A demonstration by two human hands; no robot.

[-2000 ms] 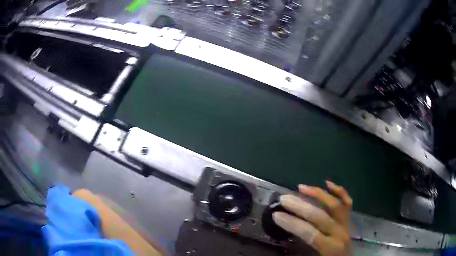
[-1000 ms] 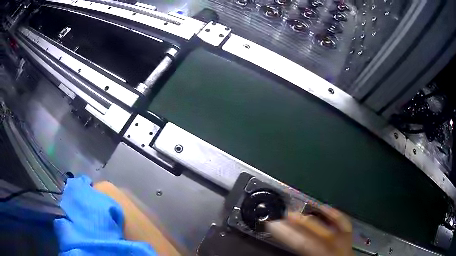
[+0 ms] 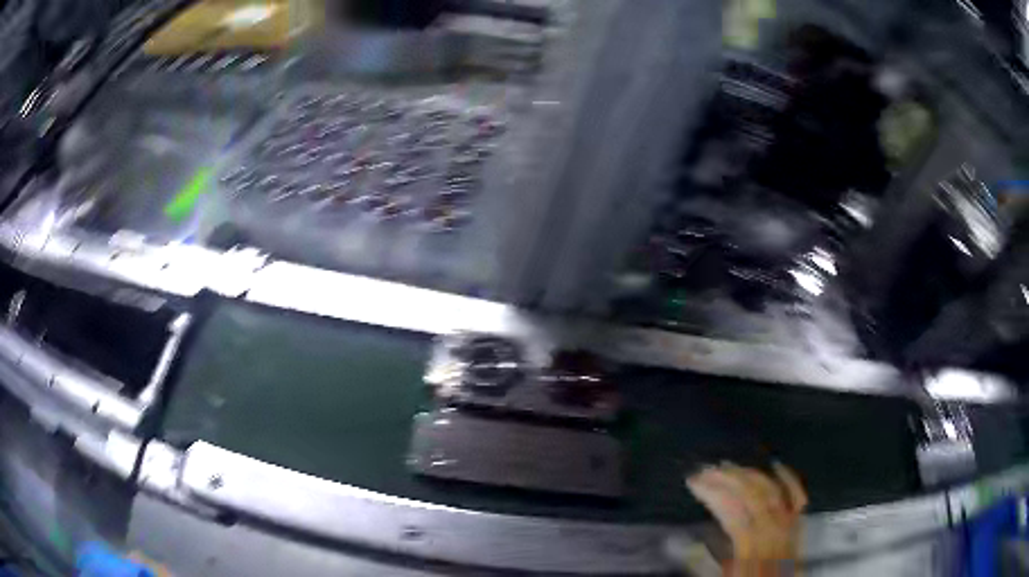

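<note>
A grey metal carrier (image 3: pixel 513 451) lies across the green belt in the middle of the view. Its raised rear part holds a round ringed black unit (image 3: pixel 491 363) at left and a dark, reddish, blurred round unit (image 3: pixel 575 381) at right. My right hand (image 3: pixel 750 507) is over the belt's near edge, right of the carrier and apart from it. It is blurred, its fingers look spread, and nothing shows in it. At the bottom left only a blue sleeve edge and a bit of skin show; my left hand is out of the picture.
The green belt (image 3: pixel 288 389) runs between silver rails (image 3: pixel 372 524). A black conveyor section (image 3: pixel 85 338) is at left. A clear tray of small parts (image 3: pixel 361 158) and a grey upright (image 3: pixel 604 158) stand behind. Another metal piece (image 3: pixel 946 460) is at far right, near something blue (image 3: pixel 995 539).
The view has swung up and right. The carrier has moved from the near metal ledge onto the green belt. My right hand has come off it. The left forearm has mostly left the picture.
</note>
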